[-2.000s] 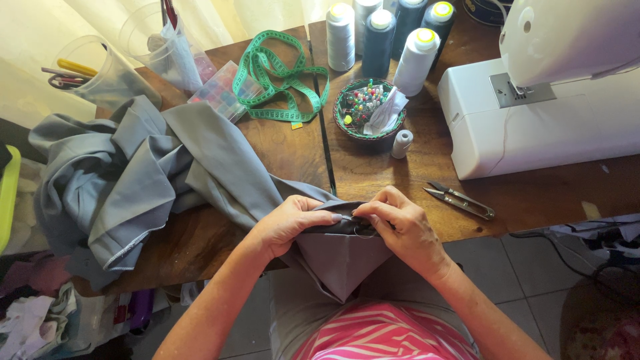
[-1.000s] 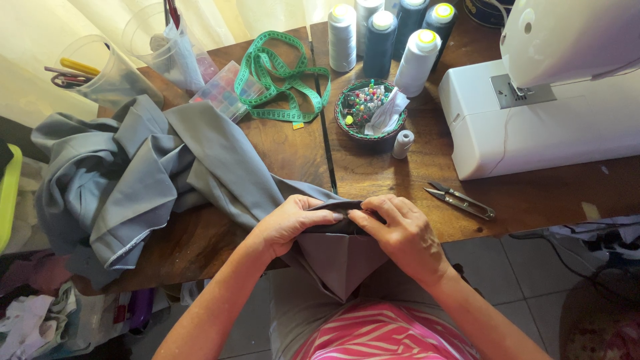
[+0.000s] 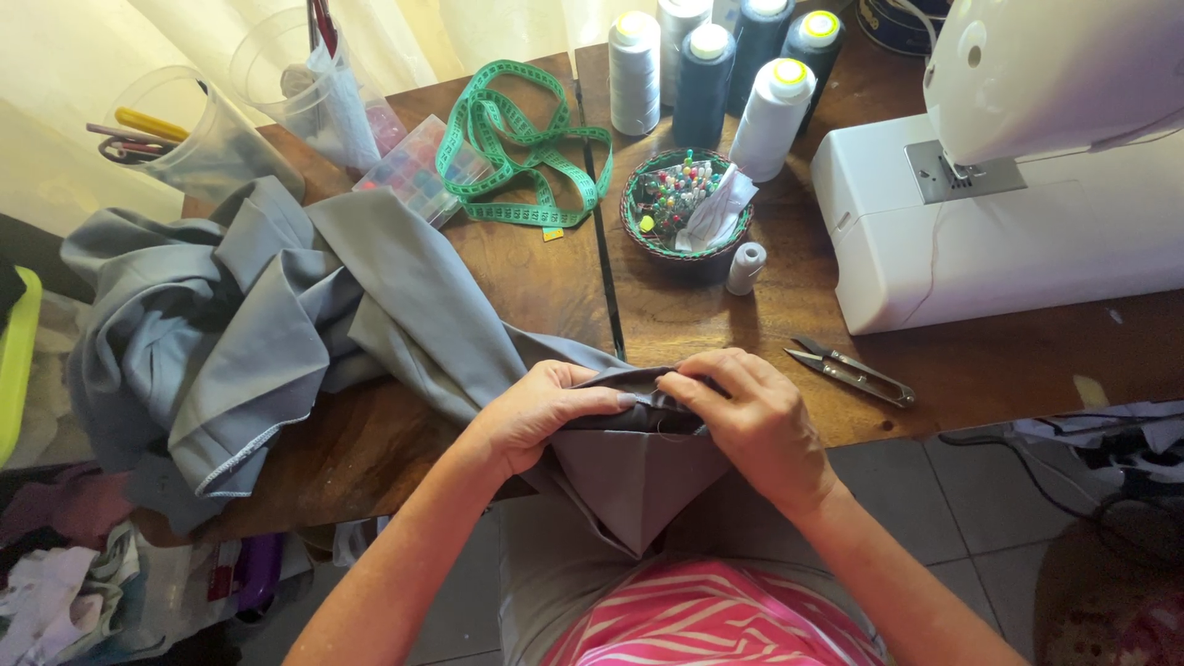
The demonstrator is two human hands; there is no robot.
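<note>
Grey fabric (image 3: 416, 305) lies bunched at the left of the wooden table and runs to its front edge, where both hands grip it. My left hand (image 3: 541, 407) pinches a folded edge, thumb on top, beside a dark opening in the cloth. Opposite it, my right hand (image 3: 749, 416) holds the same edge between thumb and fingers. A thin thread loops at the opening; whether a needle is in the fingers cannot be told. To the right of my right hand lie metal thread snips (image 3: 853, 372). A small thread spool (image 3: 746, 268) stands beyond my hands.
A basket of pins (image 3: 687, 248) sits behind the small spool, with several thread cones (image 3: 635, 83) farther back. The white sewing machine (image 3: 999, 240) stands at right. A green measuring tape (image 3: 527, 139), a plastic box (image 3: 421, 176) and plastic cups (image 3: 217, 148) are at back left.
My right hand's fingers have shifted slightly at the fabric edge, and the dark opening shows more than one second ago. My left hand stays in about the same place.
</note>
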